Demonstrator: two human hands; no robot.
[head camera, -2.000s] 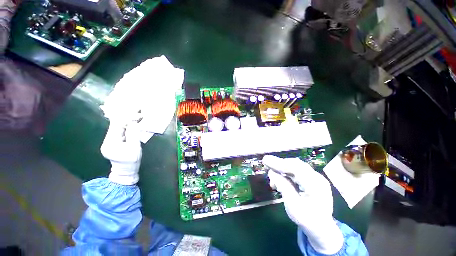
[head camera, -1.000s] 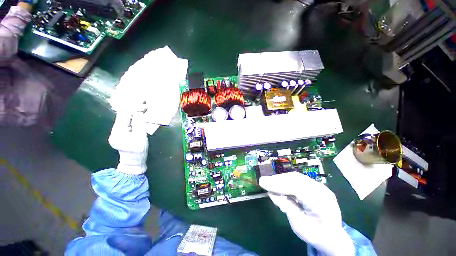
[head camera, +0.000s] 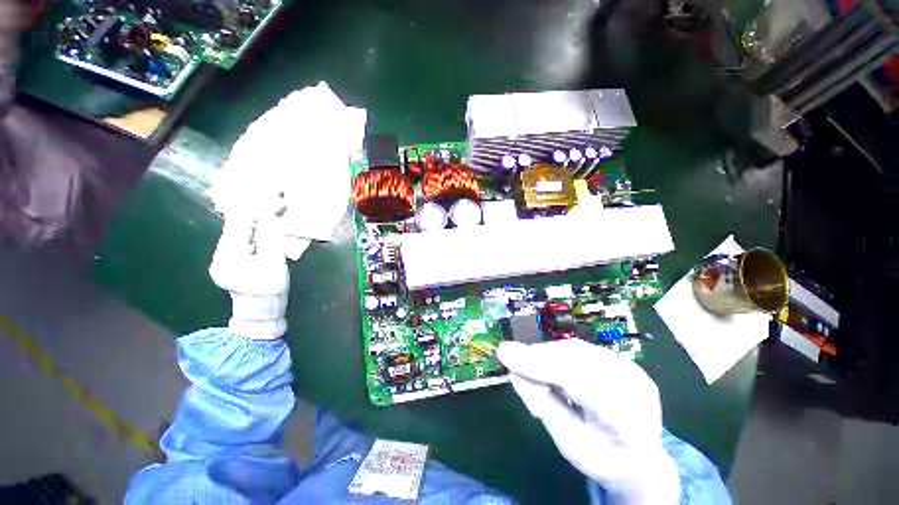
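The green power board (head camera: 458, 321) lies in front of me, with a flat silver-white heatsink (head camera: 537, 247) across it, a finned heatsink (head camera: 548, 123) at its back and two copper-wound coils (head camera: 384, 194) at back left. My white-gloved right hand (head camera: 591, 399) is over the board's front edge, fingertips together beside a dark block (head camera: 522, 328). A thin brownish brush (head camera: 481, 348) shows faintly at the fingertips. My gloved left hand (head camera: 258, 232) rests on white wipes (head camera: 296, 158) at the board's left; its fingers blend into them.
A brass-coloured cup (head camera: 739, 280) sits on white paper (head camera: 712, 340) at the right, with orange-handled items beyond it. Other boards (head camera: 138, 49) stand at the far left. A blurred person's sleeve (head camera: 49, 187) is at the left edge. The green mat (head camera: 414, 49) lies under the work.
Since two seconds ago my right hand has moved from the flat heatsink's front edge towards the board's front, uncovering parts right of the dark block. My left hand stays on the wipes. The view has shifted slightly.
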